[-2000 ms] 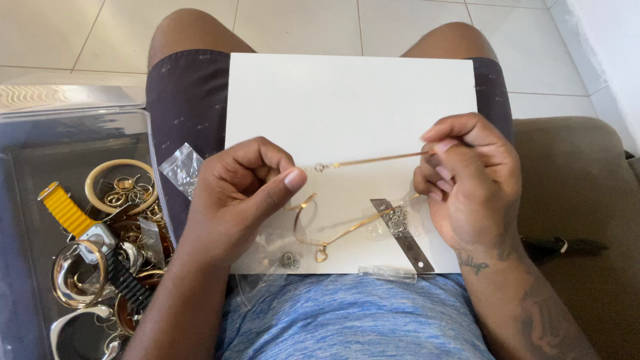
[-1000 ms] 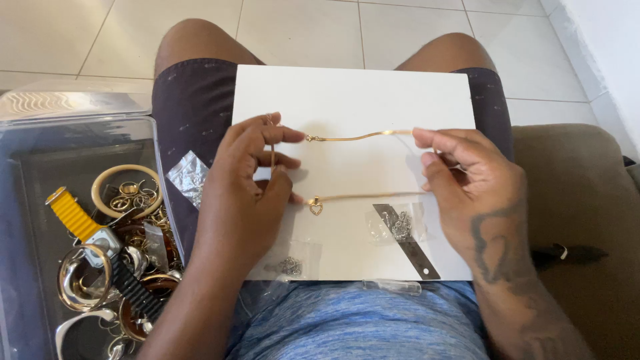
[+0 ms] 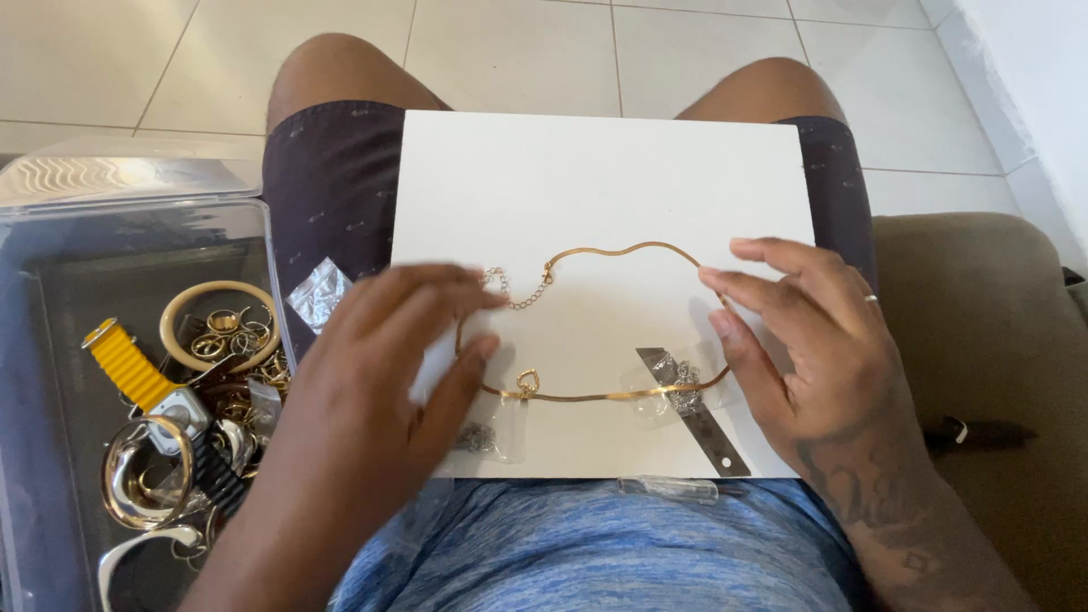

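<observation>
A gold-coloured flat chain necklace point(image 3: 595, 396) lies in a loose loop on a white board point(image 3: 595, 187) across the lap. Its extender chain point(image 3: 534, 297) is at the upper left of the loop, and a small heart pendant point(image 3: 528, 382) is at the lower left. My left hand point(image 3: 391, 357), slightly blurred, hovers at the loop's left side with fingers apart, hiding part of the chain. My right hand point(image 3: 799, 331) is at the loop's right side, thumb and fingers apart; whether the fingertips touch the chain cannot be told.
A dark metal strip point(image 3: 701, 433) lies under a small clear bag of silver chain point(image 3: 682, 382). Another small bag point(image 3: 489, 438) is near my left hand. A plastic box point(image 3: 265, 221) at left holds bangles, rings and a yellow-strapped watch point(image 3: 132, 364). A clear tube point(image 3: 671, 488) rests at the board's near edge.
The necklace, earlier held stretched between both hands, now lies looped on the board. Both hands have loosened and their fingers have spread.
</observation>
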